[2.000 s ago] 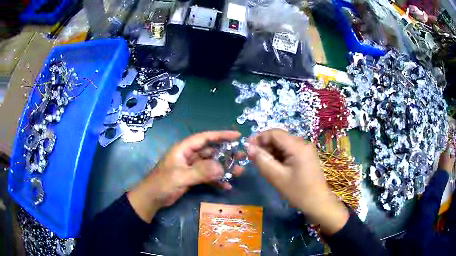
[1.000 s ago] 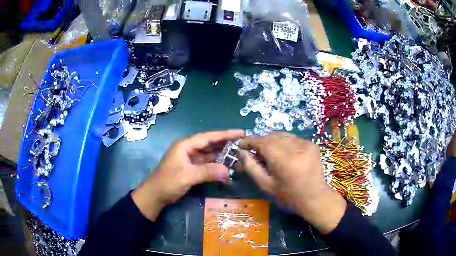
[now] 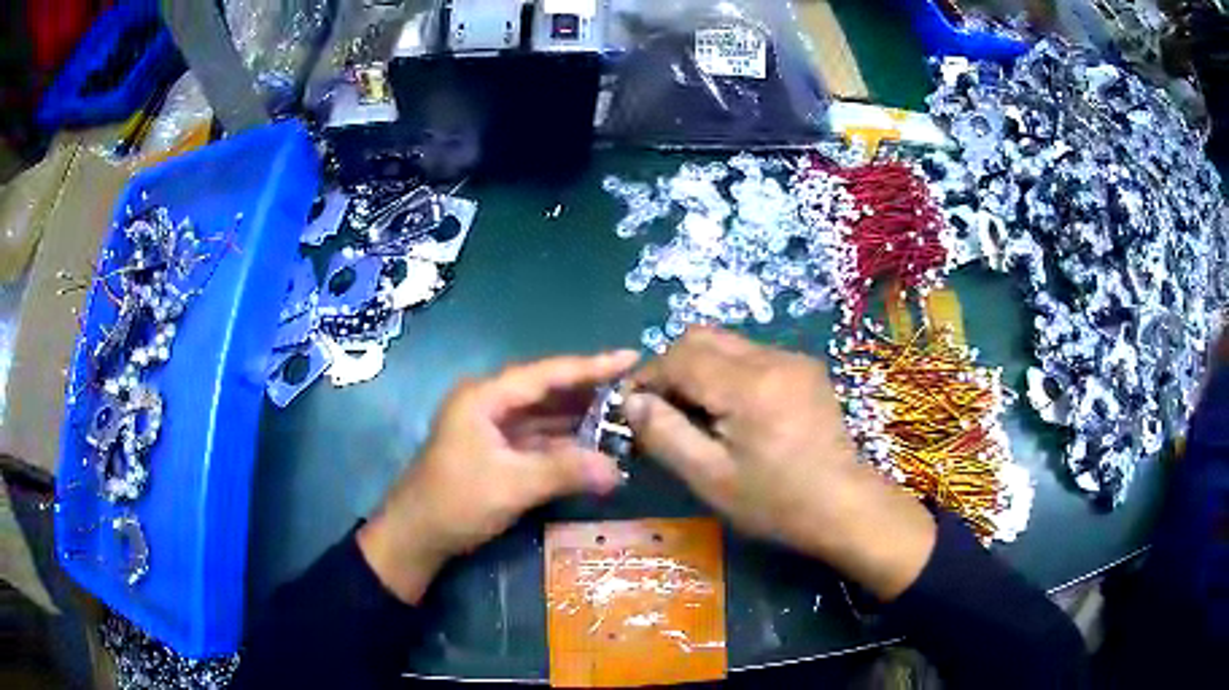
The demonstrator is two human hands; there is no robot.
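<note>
My left hand (image 3: 492, 452) is shut on a small holder plate (image 3: 605, 421), held on edge between thumb and fingers. My right hand (image 3: 762, 452) is against the plate's right side, fingertips bent onto it; whether they pinch a small part is hidden. The orange pad (image 3: 634, 607) with tiny silver slivers lies just below the hands at the near bench edge. Clear plastic inserts (image 3: 735, 243) lie in a loose pile beyond the right hand. Red lead wires (image 3: 892, 227) and yellow-orange lead wires (image 3: 930, 425) lie to the right of it.
The blue plastic tray (image 3: 223, 391) with wired assemblies is at left, loose plates (image 3: 353, 283) beside it. A big heap of plates (image 3: 1112, 256) fills the right. A black box device (image 3: 499, 108) and a dark bag (image 3: 714, 88) stand at the rear. A person's dark sleeve (image 3: 1200, 499) shows at far right.
The held plate has turned from facing the camera to nearly edge-on. My right fingers have closed in against it. The bench piles sit slightly higher in view as the camera shifted.
</note>
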